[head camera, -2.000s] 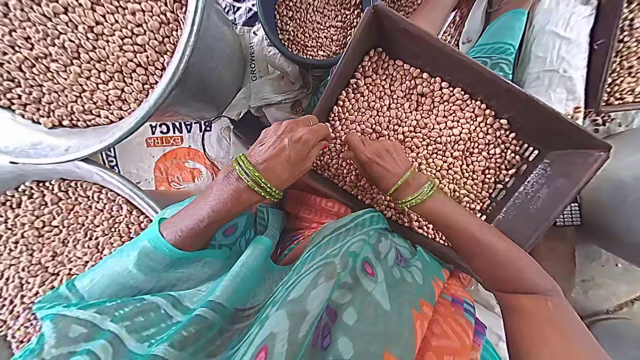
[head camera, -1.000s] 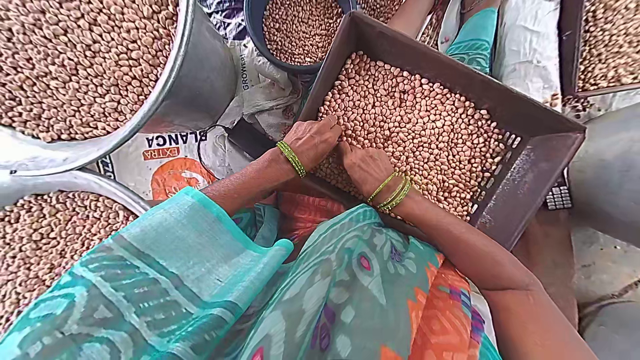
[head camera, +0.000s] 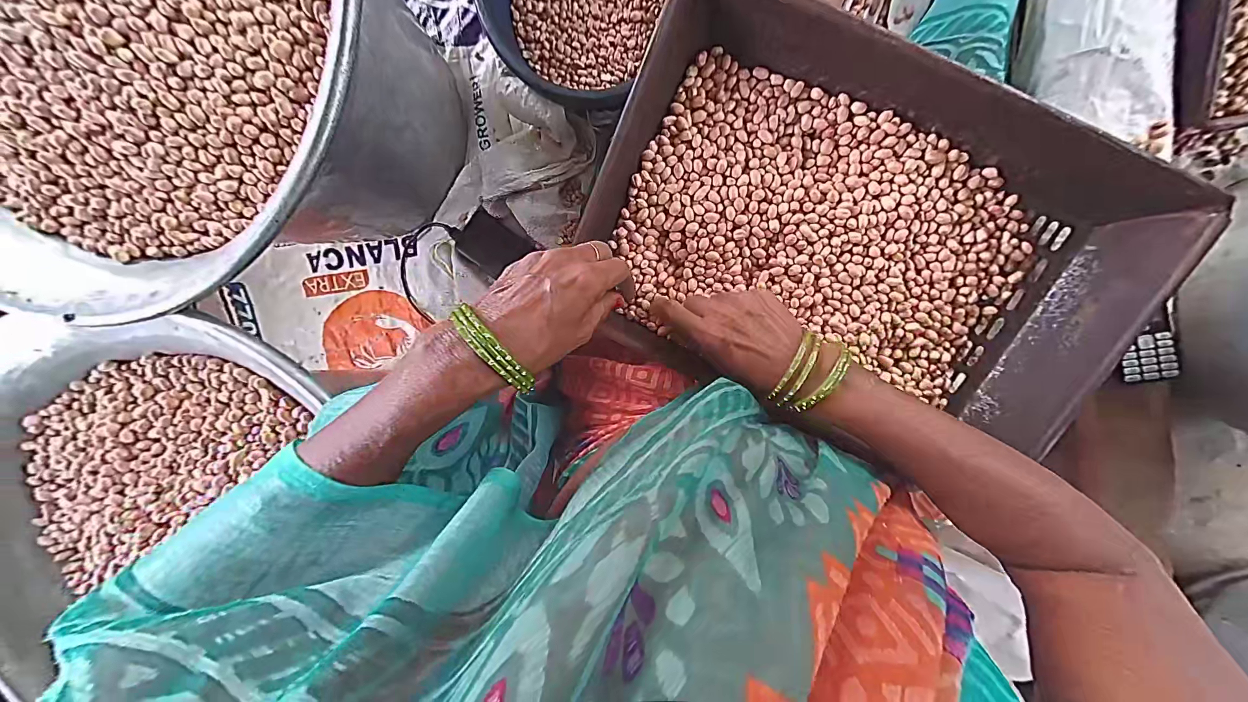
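A dark metal tray (head camera: 1063, 322) with slotted holes lies tilted across my lap, and a layer of pinkish-brown nuts or seeds (head camera: 819, 205) covers much of its floor. My left hand (head camera: 561, 297) is at the near left corner of the tray, its fingers bent together over the rim; whether a nut is between them is hidden. Beside it, my right hand (head camera: 736, 331) rests at the near edge of the nuts with curled fingertips touching them. What the right fingertips hold cannot be seen. Green bangles circle both wrists.
Two large metal pots of nuts stand at the left, one upper (head camera: 336, 127) and one lower (head camera: 263, 346). A dark tub (head camera: 595, 97) of nuts sits beyond the tray's left corner. Printed sacks (head camera: 283, 312) lie between them. Another person's teal-clothed limb (head camera: 965, 34) shows at the top.
Against one second ago, my left hand has shifted slightly from over the nuts towards the tray's near left rim. My right hand stays by the near edge of the nuts.
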